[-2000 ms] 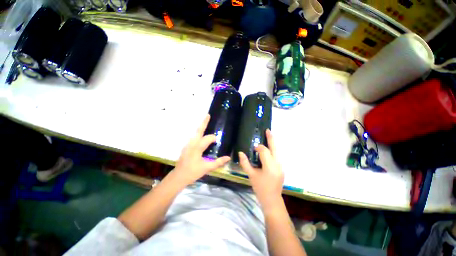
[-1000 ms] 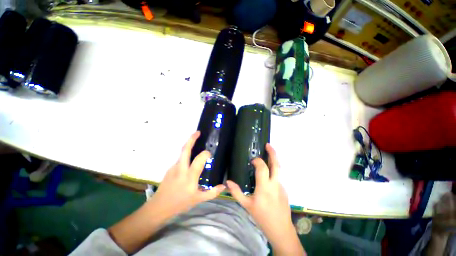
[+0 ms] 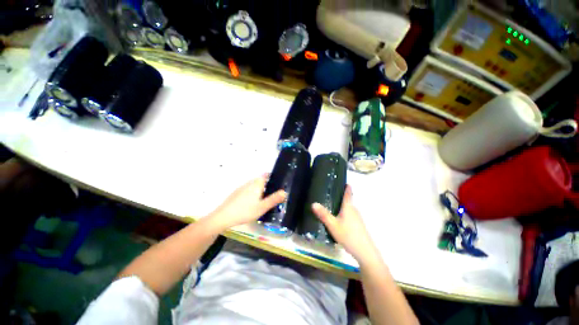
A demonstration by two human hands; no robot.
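A black speaker (image 3: 289, 185) and a dark green speaker (image 3: 325, 193) lie side by side near the bench's front edge. The black one's near end glows blue. My left hand (image 3: 251, 204) holds the black speaker from its left side, thumb on top. My right hand (image 3: 343, 221) holds the dark green speaker from its right side, thumb on top. Another black speaker (image 3: 301, 119) lies just behind the first, its near end lit blue. A camouflage speaker (image 3: 367, 134) lies behind and to the right.
Dark speakers (image 3: 134, 91) lie at the left by a clear plastic bag (image 3: 60, 38). At the right are a beige speaker (image 3: 489, 133), a red speaker (image 3: 514, 184) and a cable tangle (image 3: 460, 232). Yellow-fronted power supplies (image 3: 501, 47) stand behind. Small specks lie on the bench (image 3: 184, 146).
The view has shifted, showing more of the rear shelf. Both hands still hold the same two speakers; the fingers lie more along their sides. The black speaker's near end light now shows blue, earlier pinkish.
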